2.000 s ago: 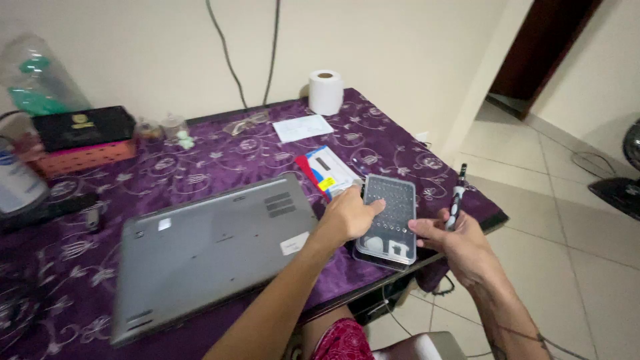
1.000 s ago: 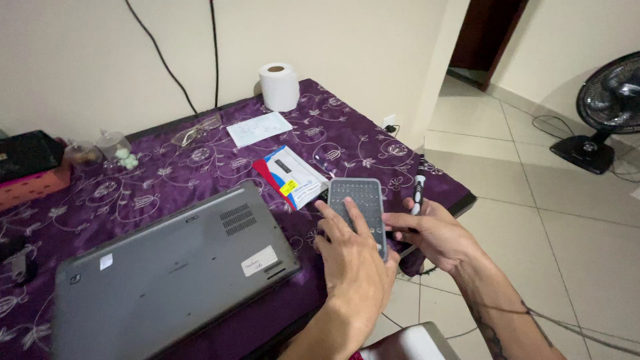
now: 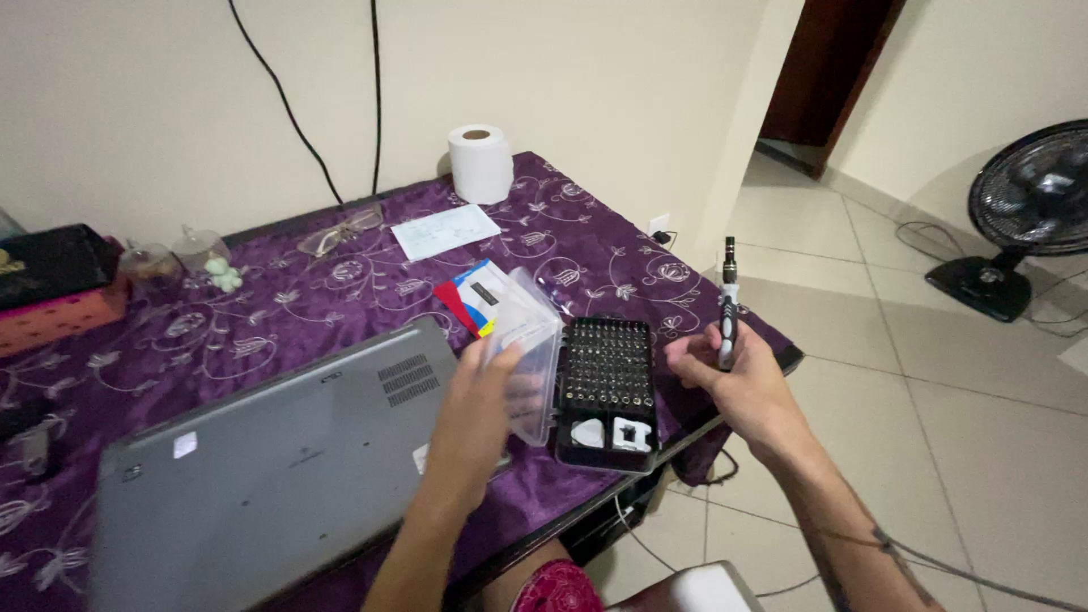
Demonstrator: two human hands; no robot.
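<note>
My right hand (image 3: 739, 378) holds a black and grey precision screwdriver (image 3: 728, 319) upright, its tip pointing up, beyond the right side of the bit case. The black screwdriver bit case (image 3: 606, 408) lies open on the purple tablecloth, with rows of bits, a white triangular pick (image 3: 587, 433) and a white square piece (image 3: 631, 434) in it. My left hand (image 3: 480, 408), slightly blurred, is at the clear plastic lid (image 3: 534, 382), which is swung to the left; whether the fingers grip it is unclear. A grey laptop (image 3: 280, 476) lies underside up to the left, partly behind my left forearm.
A colourful packet (image 3: 489, 297) lies behind the lid. Farther back are a paper sheet (image 3: 446, 231), a white paper roll (image 3: 480, 166) and glasses (image 3: 340, 231). Boxes (image 3: 59, 289) stand at the left. The table edge (image 3: 586, 514) is near me; a black fan (image 3: 1011, 221) stands on the floor.
The bit case's clear lid was closed over the bits and is now open to the left. My left hand has moved from on top of the case to the lid's left side. The screwdriver remains in my right hand.
</note>
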